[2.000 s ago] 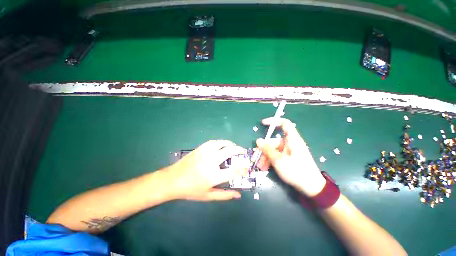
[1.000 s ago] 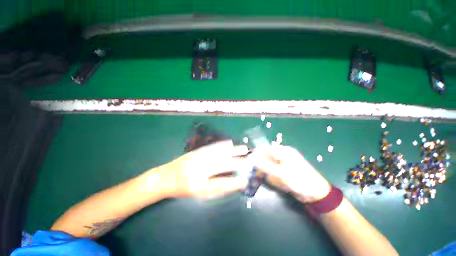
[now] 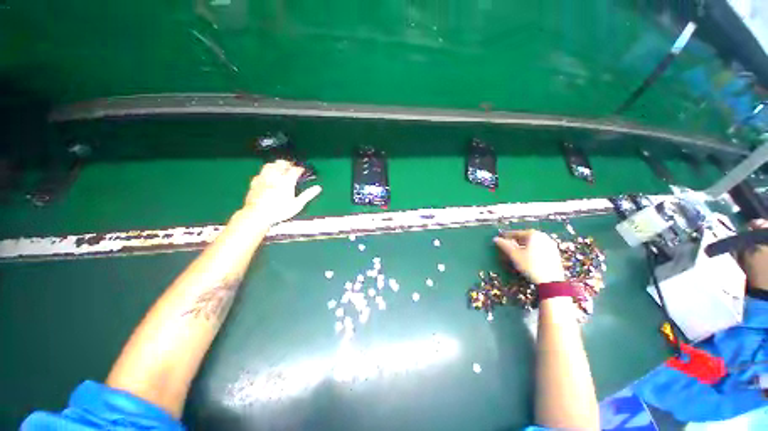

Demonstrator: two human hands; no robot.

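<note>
My left hand (image 3: 276, 194) reaches over the rail to the belt. Its fingers overlap the lower part of a dark phone unit (image 3: 273, 141), with the thumb spread to the right. Whether it grips the unit is hidden. My right hand (image 3: 532, 254) is at the left side of the heap of small gold, black and silver components (image 3: 591, 257), thumb and fingertips close together. A tiny dark spot shows at the fingertips; I cannot tell if it is a held part. No tweezers can be made out. Several white bits (image 3: 358, 299) lie scattered on the bench between the arms.
More phone units lie along the green belt (image 3: 429, 181), one (image 3: 370, 177) just right of my left hand. The worn white rail (image 3: 404, 219) separates belt and bench. At right are a white box-like object (image 3: 699, 290), a red item (image 3: 697, 364) and another person's blue sleeve (image 3: 733, 337).
The view has shifted right and further out over the belt. My hands have parted from the work on the bench: left to a unit on the belt, right to the component heap.
</note>
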